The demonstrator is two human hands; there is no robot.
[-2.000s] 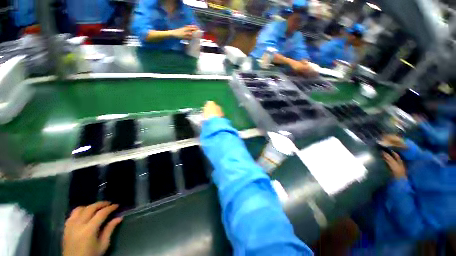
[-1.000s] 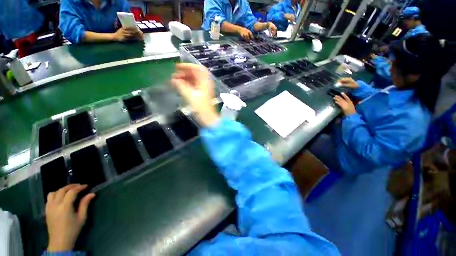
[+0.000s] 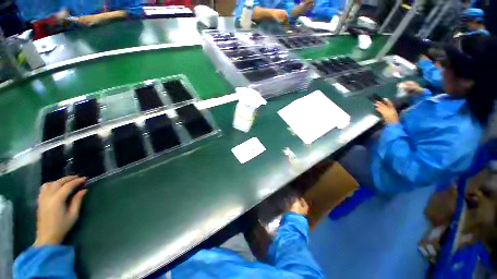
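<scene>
A clear blister tray [image 3: 109,117] with two rows of pockets lies at the left, partly over the green belt. Its pockets hold black screens [image 3: 128,144]; one far-row pocket [image 3: 118,106] holds no screen. My left hand [image 3: 57,210] rests its fingertips on the tray's near left corner, thumb apart. My right hand [image 3: 298,206] is low, beyond the bench's front edge, beside an open cardboard box [image 3: 332,188]. Something clear and shiny [image 3: 272,215] shows next to it; I cannot tell whether the hand holds it.
Right of the tray stand a pale bottle [image 3: 245,115] with a white wipe on top, a small white card [image 3: 248,150], white paper [image 3: 314,116] and stacked trays [image 3: 253,62]. A white stack [image 3: 5,240] is cut off at left. A worker in blue [image 3: 425,147] sits at right.
My right hand has moved from above the tray's right end down past the bench edge. The far-row right pocket now shows a black screen. My left hand stays at the tray's corner.
</scene>
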